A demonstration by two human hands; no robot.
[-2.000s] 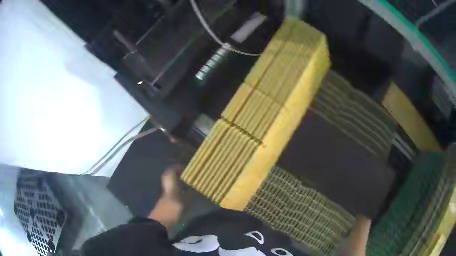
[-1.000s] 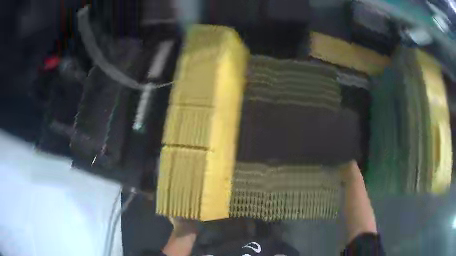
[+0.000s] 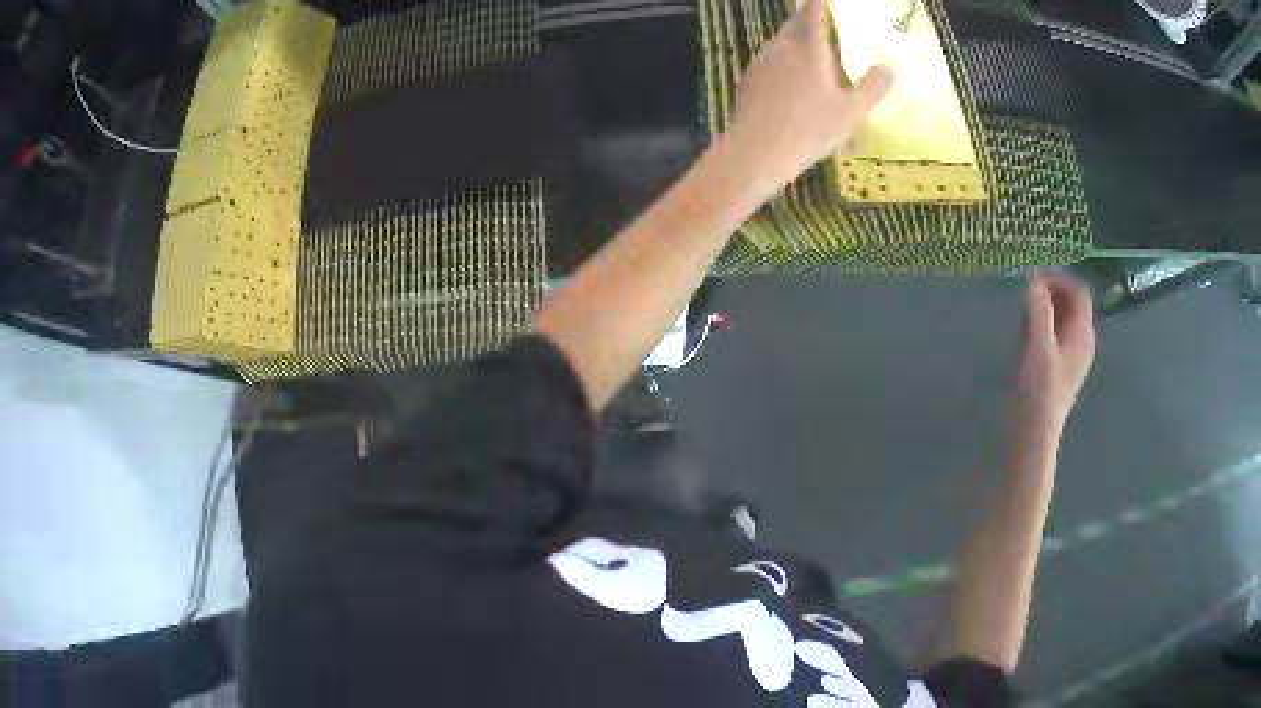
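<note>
A standing stack of yellow boards (image 3: 921,187) is at the upper right, its front board dotted with small holes. A plain yellow sheet (image 3: 913,104) lies against that front face. My left hand (image 3: 809,104) reaches up to the sheet's left edge, thumb and fingers spread at it; whether it grips is hidden. My right hand (image 3: 1061,332) is blurred and empty, fingers slightly apart, in front of the bench edge over the floor. Another yellow board stack (image 3: 256,194) stands at the left, untouched.
Racked board edges (image 3: 422,277) continue right of the left stack, with a black band (image 3: 429,145) between rows. More racked edges (image 3: 1037,173) stand at the right. A thin cable (image 3: 118,132) lies upper left. A white surface (image 3: 104,470) is at the left, grey floor (image 3: 830,401) below the bench.
The view has swung right, so the left stack now sits at the far left. My left hand has moved up to the right stack; my right hand is away from the racked boards.
</note>
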